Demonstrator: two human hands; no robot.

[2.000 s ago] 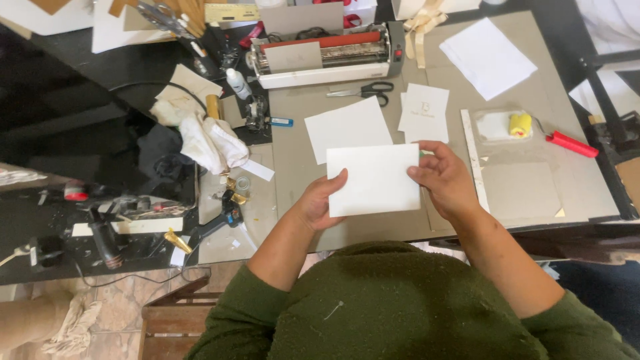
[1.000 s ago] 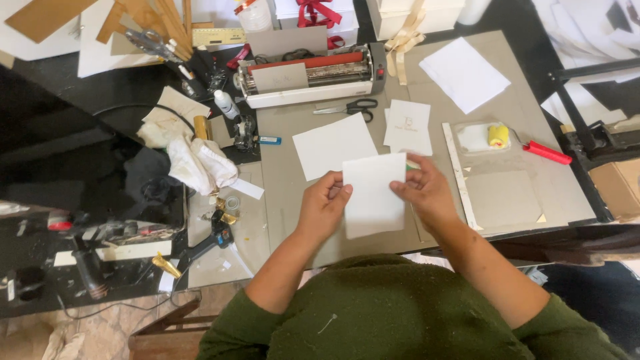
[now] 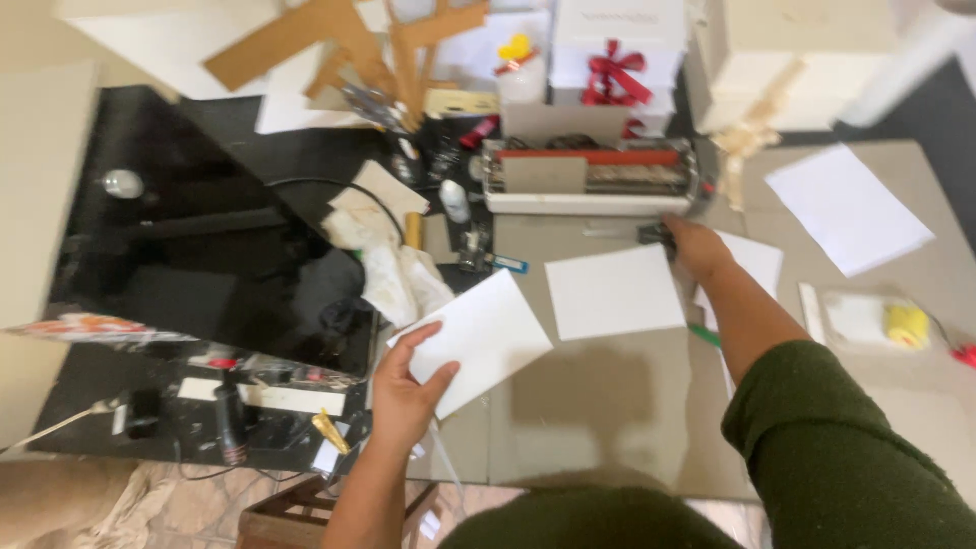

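Observation:
My left hand (image 3: 412, 381) holds a white card (image 3: 480, 343) by its left side, fingers behind or along the edge and thumb on its face. My right hand (image 3: 694, 248) reaches to the black handles of a pair of scissors (image 3: 654, 235); its fingertips are partly hidden, so whether they grip the handles cannot be told. The scissors' blades point left, just in front of a roller machine (image 3: 595, 202). Between my hands a white sheet (image 3: 616, 293) lies on the grey board (image 3: 587, 412). More white paper (image 3: 751, 263) lies partly under my right forearm.
Stacked white sheets (image 3: 850, 210) lie at the right, near a yellow foam roller (image 3: 906, 324). A crumpled cloth (image 3: 396, 274), a small white bottle (image 3: 454, 201) and a blue-ended tool (image 3: 509, 264) are left of the board. White boxes (image 3: 618, 65), one with a red ribbon, stand behind the machine.
My right hand has let go of the white card and moved to the scissors. My left hand has carried the card to the left and tilted it. The view has shifted.

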